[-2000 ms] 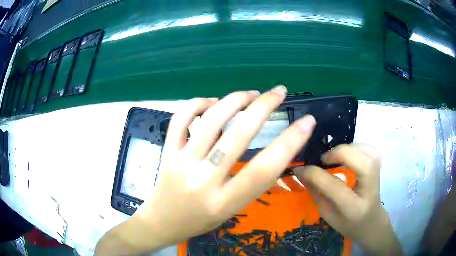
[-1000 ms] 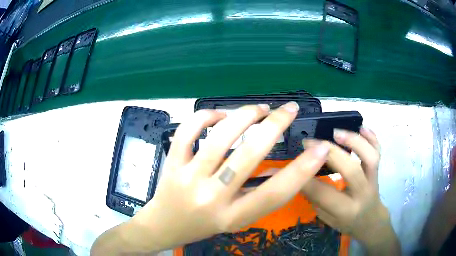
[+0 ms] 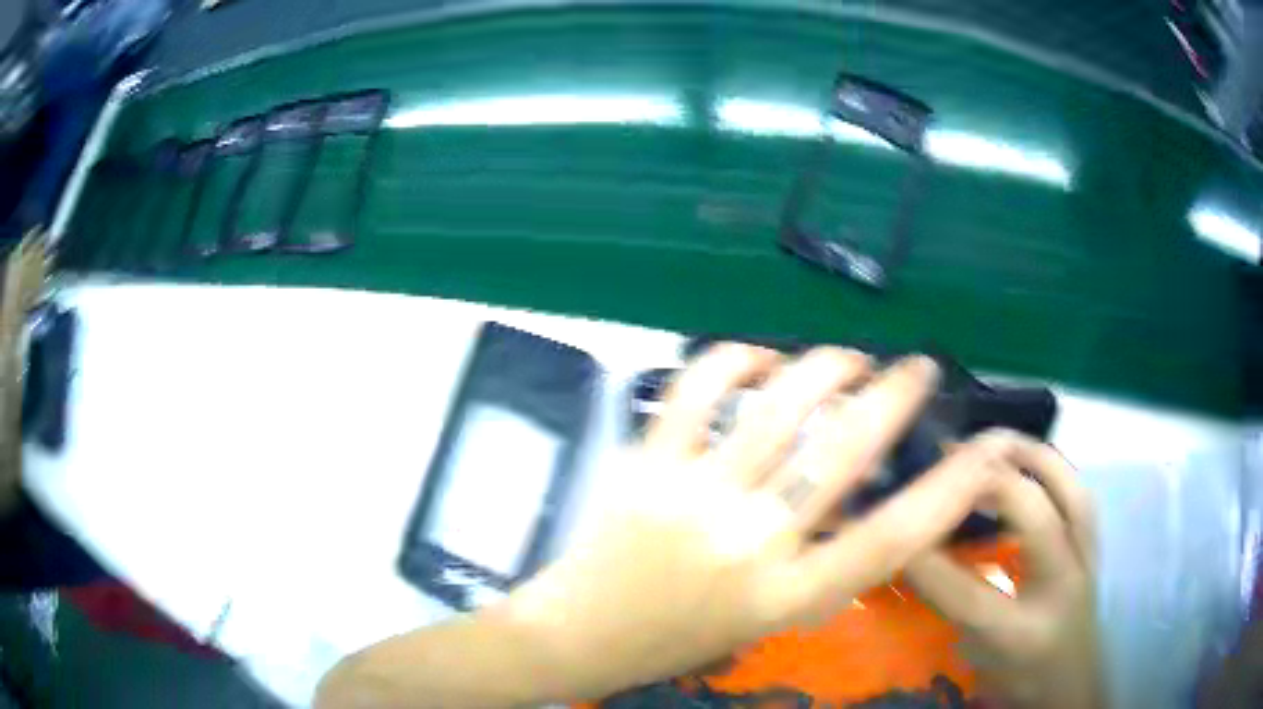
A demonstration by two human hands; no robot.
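Note:
A black phone middle frame [image 3: 1018, 406] is held between my two hands over the far edge of the orange parts tray [image 3: 845, 644]. My left hand [image 3: 734, 533] lies across the frame with its fingers spread over it and covers much of it. My right hand [image 3: 1032, 554] grips the frame's right end with bent fingers. Any side key at the fingertips is hidden or too blurred to tell. Black strips lie in the tray at the bottom edge of the picture. Part of another frame [image 3: 720, 346] shows just beyond my left fingers.
A single frame [image 3: 572, 402] lies on the white table covering [image 3: 263, 457] left of my left hand. Frames [image 3: 327, 180] stand in a row on the green belt [image 3: 582, 208] at the left, and one frame [image 3: 887, 117] lies farther right. A blurred person's arm [image 3: 21, 346] shows at the left edge.
The view has shifted, so table things appear further right and lower, and is more blurred. The lone belt frame has moved left along the belt. Both hands still hold the frame.

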